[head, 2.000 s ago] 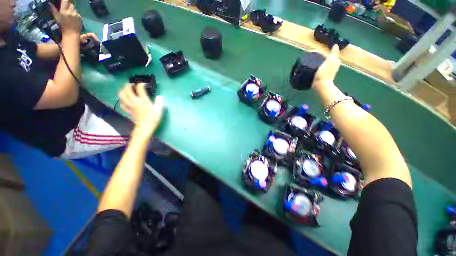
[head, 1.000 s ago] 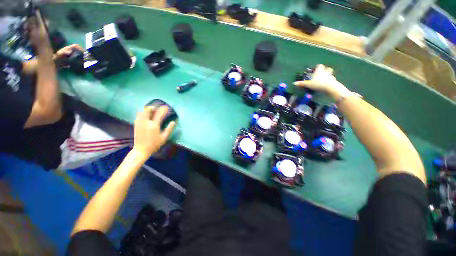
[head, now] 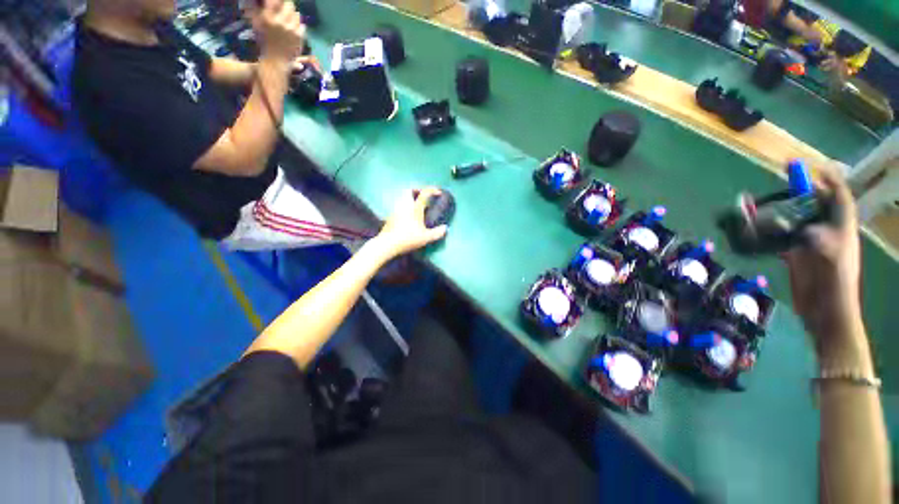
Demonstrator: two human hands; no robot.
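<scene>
My left hand [head: 409, 224] grips a black rear shell [head: 440, 208] at the bench's near edge. My right hand [head: 828, 246] is raised at the right and holds a half-built unit [head: 774, 219], blurred, with a blue battery [head: 799, 177] sticking up from it. Several open half-built units with white round discs stand in rows on the green bench, the nearest one [head: 623, 372] by the front edge. A closed unit [head: 613, 137] stands behind the rows, and another closed unit [head: 472, 80] stands farther left.
A small dark tool [head: 469, 169] and an open black shell [head: 434, 119] lie on the bench. A white-and-black box [head: 360, 81] stands beside a seated person [head: 187, 118]. Black pieces lie on the wooden shelf [head: 670, 94]. A basket of black shells [head: 345, 399] is below; cartons [head: 74, 315] are left.
My right hand has lifted a half-built unit from the back of the rows. It earlier set down a closed unit behind them. My left hand still holds the shell. The view has swung left.
</scene>
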